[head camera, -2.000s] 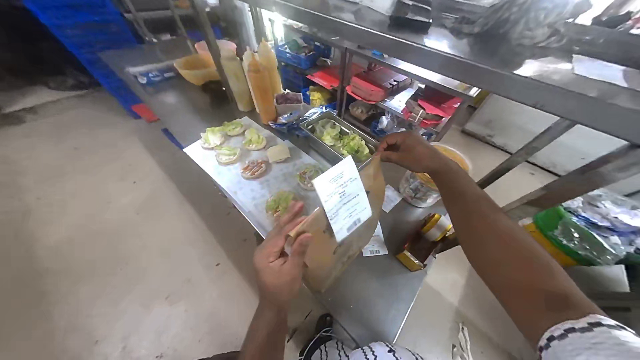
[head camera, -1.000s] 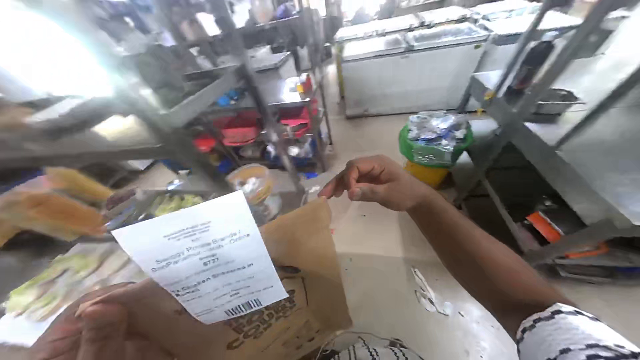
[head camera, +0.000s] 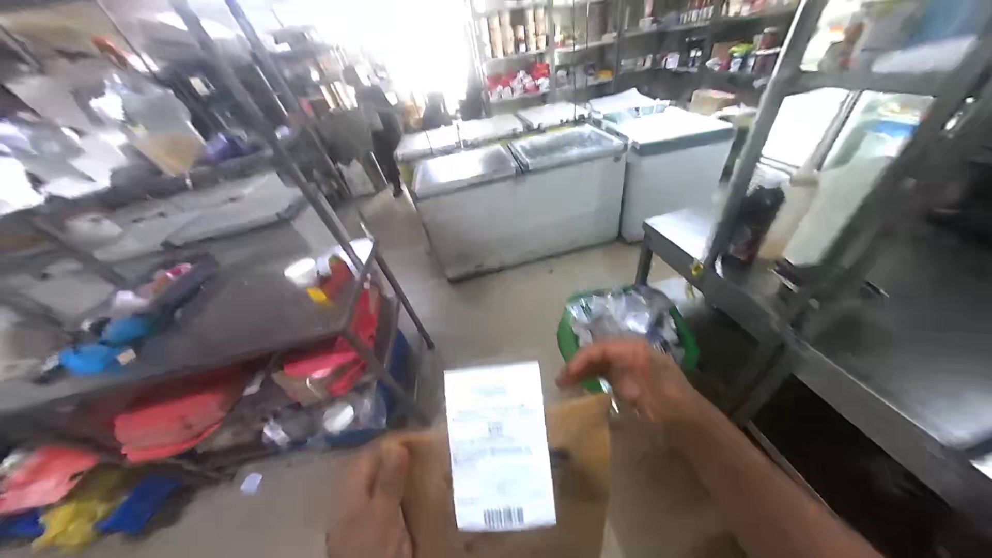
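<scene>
A brown paper bag (head camera: 581, 480) stands upright low in the middle of the head view, with a white printed slip (head camera: 500, 449) on its front. My left hand (head camera: 372, 496) grips the bag's left edge, the thumb on the near side. My right hand (head camera: 632, 380) is at the bag's top right corner with curled fingers; blur hides whether it pinches the paper. Beyond that hand stands a bin with a green liner (head camera: 570, 341), filled with crumpled clear plastic and foil.
White chest freezers (head camera: 535, 209) stand ahead. On the right is a steel table (head camera: 868, 387) with uprights; on the left, a metal shelf unit (head camera: 256, 310) holds red bags (head camera: 174, 418) and blue items. Stocked shelves line the back, and a dark figure is blurred near the aisle.
The view has swung far to the right, away from the counter with topped buns. The bag and both hands have come along with it, and my left hand still holds the bag.
</scene>
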